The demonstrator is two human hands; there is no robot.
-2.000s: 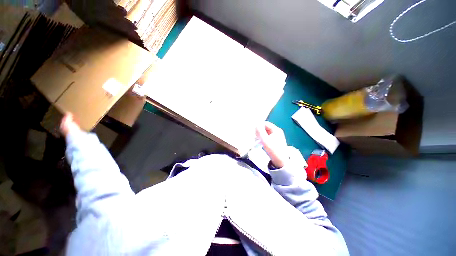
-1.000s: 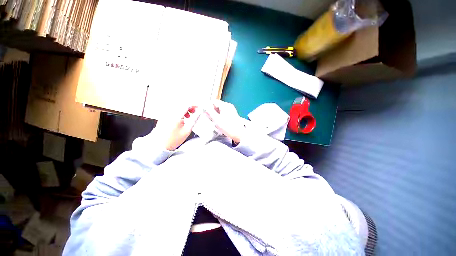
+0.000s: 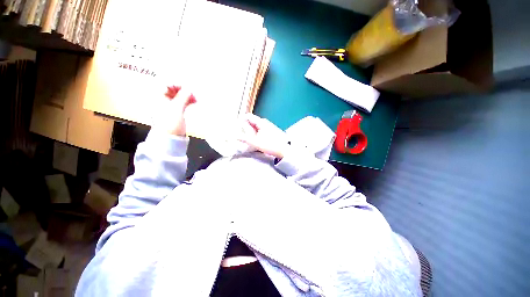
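The working pile of flat cartons (image 3: 125, 87) lies in front of me, its top face glaring white, with small dark print at its left. My left hand (image 3: 179, 107) is over the near part of the top carton, fingertips bent; glare hides whether a label is in it. My right hand (image 3: 255, 136) is at the pile's near right corner, closed on the white label strip (image 3: 314, 134). The strip hangs below the fingers and also shows bunched to the right, at the table's near edge. Its print cannot be read.
On the green table (image 3: 290, 87) at right lie a yellow and black utility knife (image 3: 325, 53), a folded spare strip (image 3: 342, 84) and a red tape dispenser (image 3: 350, 133). A yellow roll (image 3: 380, 36) rests by an open carton (image 3: 412, 64). A tall carton stack (image 3: 61, 20) stands upper left.
My left hand first came back from a carton at the left to meet my right hand at the strip. It has now moved up and left over the pile. My right hand stays with the strip.
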